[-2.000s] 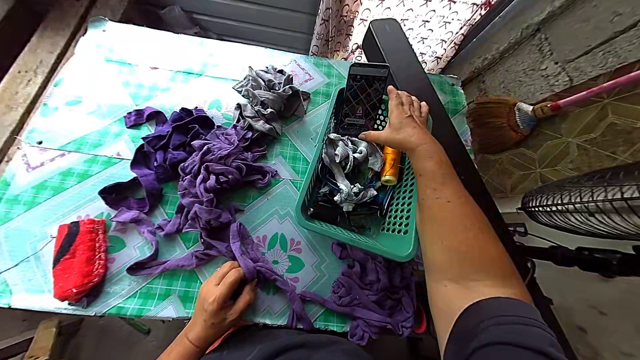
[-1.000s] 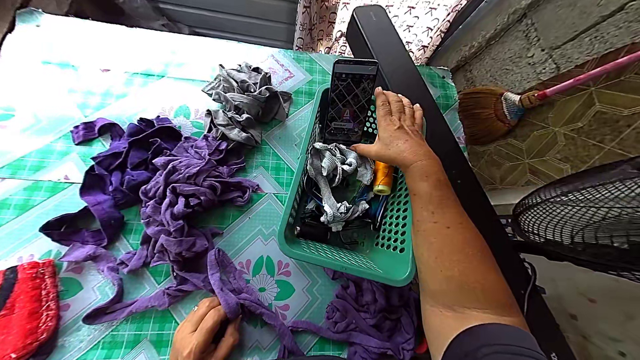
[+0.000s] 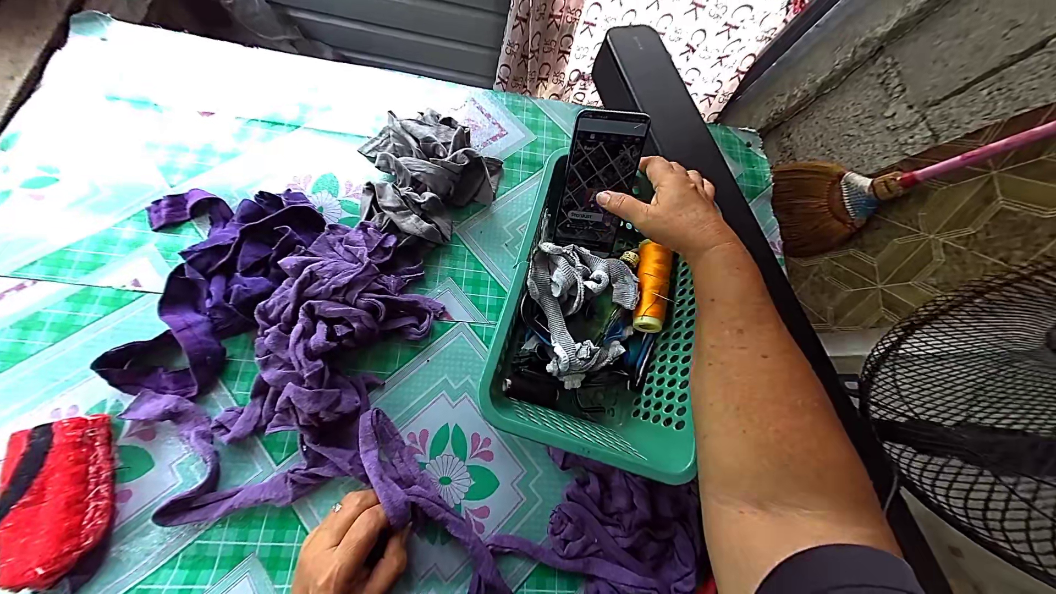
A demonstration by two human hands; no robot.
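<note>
My right hand reaches over the green plastic basket, its thumb over the screen of an upright smartphone standing in the basket's far end. My left hand, a ring on one finger, rests curled at the table's near edge against a strip of purple fabric; whether its fingers grip the strip cannot be seen. The strip joins a tangled purple fabric pile. In the basket lie a knotted grey-white fabric strip and a spool of orange thread.
Grey fabric lies beyond the purple pile, and a red textile piece at the left. More purple fabric is bunched near the basket. A long black bar-shaped case, a broom and a fan are to the right.
My right thumb now lies over the phone's screen; a second ago it was at the phone's lower edge. The phone's display looks different. My left hand stays by the purple strip.
</note>
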